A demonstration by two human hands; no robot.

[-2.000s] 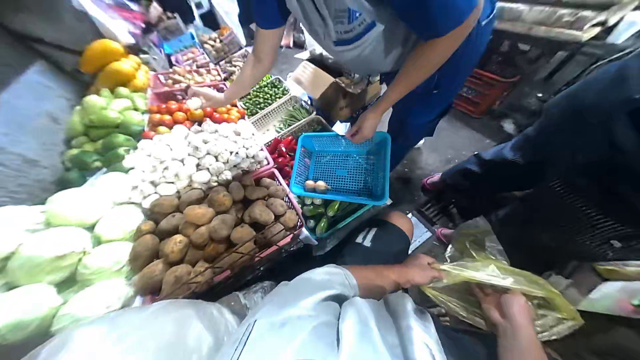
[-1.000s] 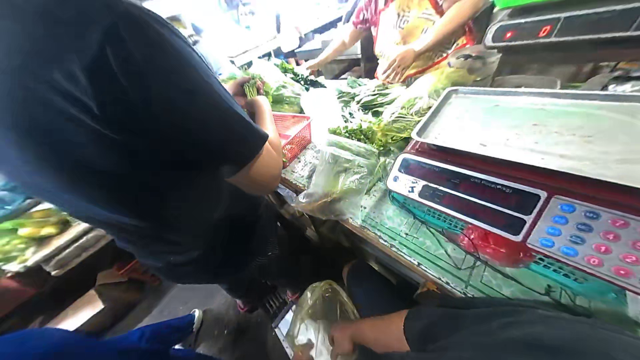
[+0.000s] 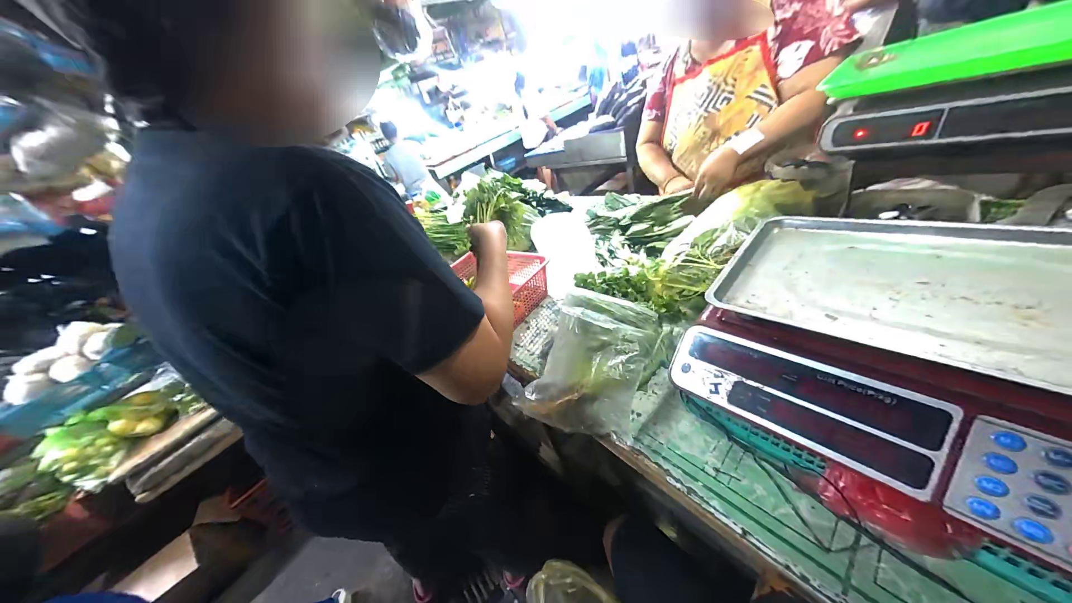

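Observation:
Neither of my hands shows at this moment. At the bottom edge, the top of a yellowish plastic bag (image 3: 568, 581) is in view, and what touches it is hidden. A red digital scale (image 3: 816, 406) with a metal tray (image 3: 904, 293) stands on the green counter at the right. Left of the scale lies a clear plastic bag (image 3: 599, 360) with greens in it. Beyond it are leafy herbs (image 3: 628, 285) and a red plastic basket (image 3: 532, 289).
A person in a dark shirt (image 3: 293, 318) stands close on the left, holding a bunch of greens (image 3: 494, 201). Across the counter (image 3: 712, 494) is a person in a patterned apron (image 3: 720, 100). A second scale (image 3: 946, 117) with a green tray (image 3: 946, 52) stands at the upper right.
The view has swung from the vegetable crates to the counter. My hands, at the yellowish bag two seconds ago, have left the view; only that bag's top shows.

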